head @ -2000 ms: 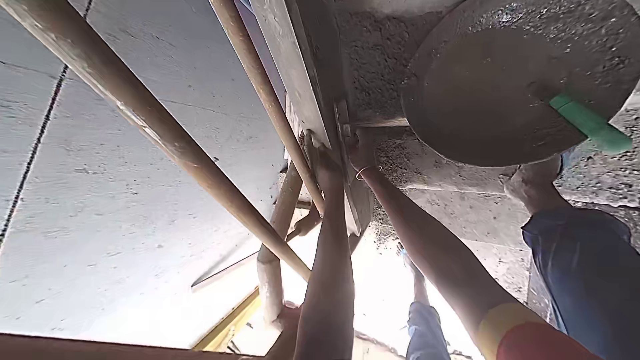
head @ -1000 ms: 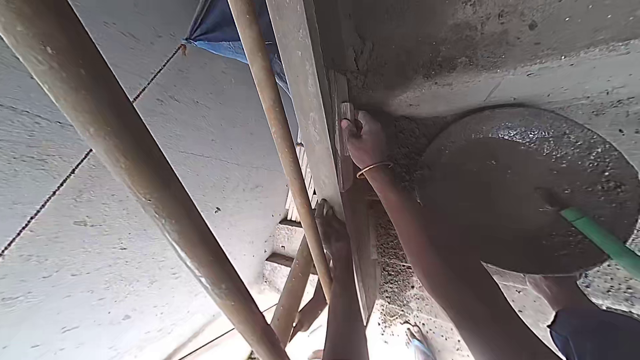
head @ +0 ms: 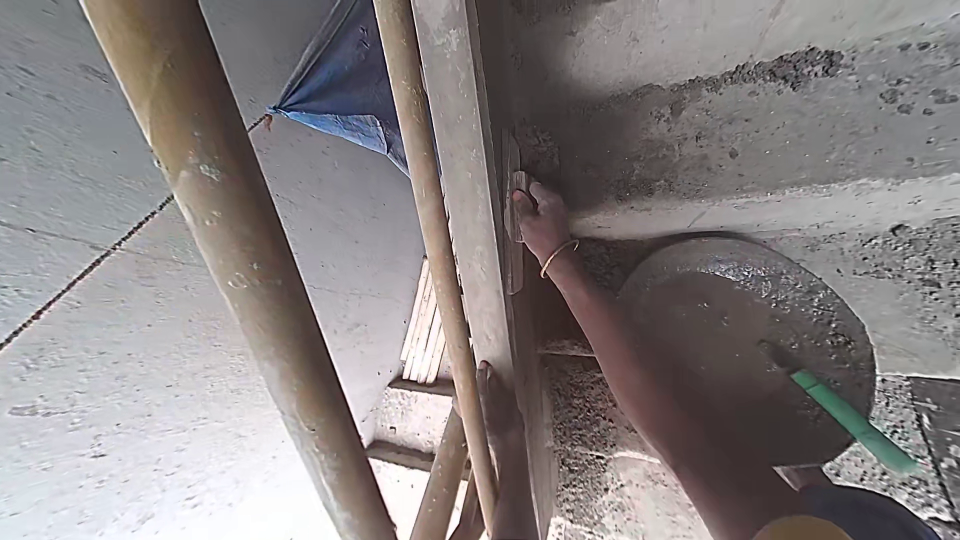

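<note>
My right hand (head: 541,217), with a thin bangle at the wrist, grips the handle of a wooden float (head: 514,259) that lies flat against the side of a long, grey, mortar-coated ledge (head: 466,195). Lower down, my left hand (head: 495,397) rests on the ledge's edge beside a thin bamboo pole (head: 431,195); its fingers are partly hidden. Right of my right forearm sits a round pan (head: 697,360) of wet grey mortar, with a green-handled tool (head: 855,420) lying in it.
A thick bamboo pole (head: 247,270) slants across the left. Behind it are a pale wall (head: 90,322), a dark rope (head: 90,266) and a blue cloth (head: 345,97). Concrete steps (head: 409,416) lie below. Rough mortar (head: 795,71) marks the surface at upper right. Part of a person in dark blue clothing (head: 862,510) shows at lower right.
The view has shifted a lot. My right hand, at the ledge's side in all frames, is farther up from my left hand than two seconds ago.
</note>
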